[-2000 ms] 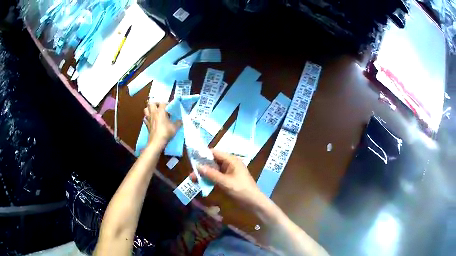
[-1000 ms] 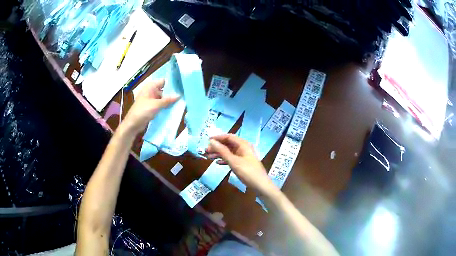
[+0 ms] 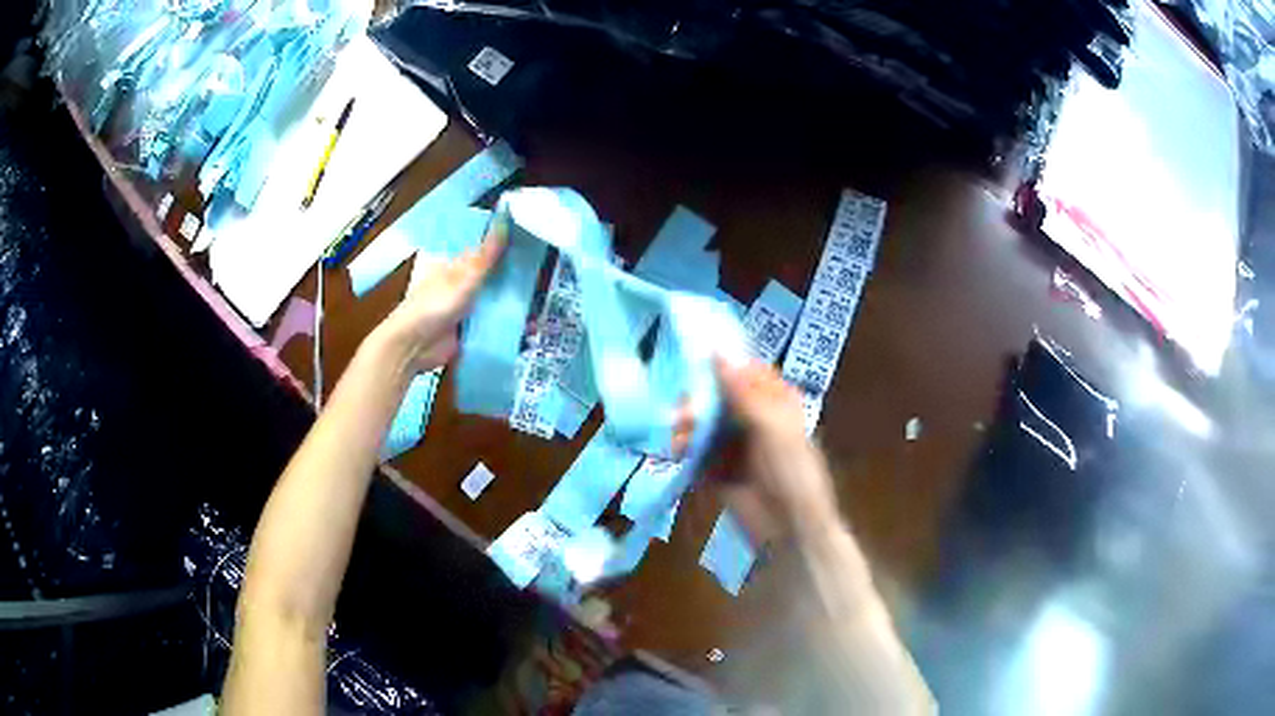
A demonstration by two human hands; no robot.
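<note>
Pale blue backing strips [image 3: 610,329] curl in a loop between my hands above the brown tabletop. My left hand [image 3: 450,294] grips the strips at their upper left end. My right hand [image 3: 755,427], blurred, holds their lower right part. Barcode sticker strips [image 3: 839,287] lie flat on the table, one long one to the right of the loop. More blue strips and printed labels lie under the hands, partly hidden by them and by the loop.
A white paper pad [image 3: 315,210] with a yellow pen [image 3: 327,157] lies left. A heap of blue strips [image 3: 231,84] is at the far left. Dark glossy packs [image 3: 727,98] lie at the back. A white bag stack [image 3: 1154,182] lies right. A loose white label [image 3: 478,480] is near the edge.
My right hand has moved right and closed on blue strips, lifting them off the table. The strip in my left hand now stretches in a loop towards my right hand.
</note>
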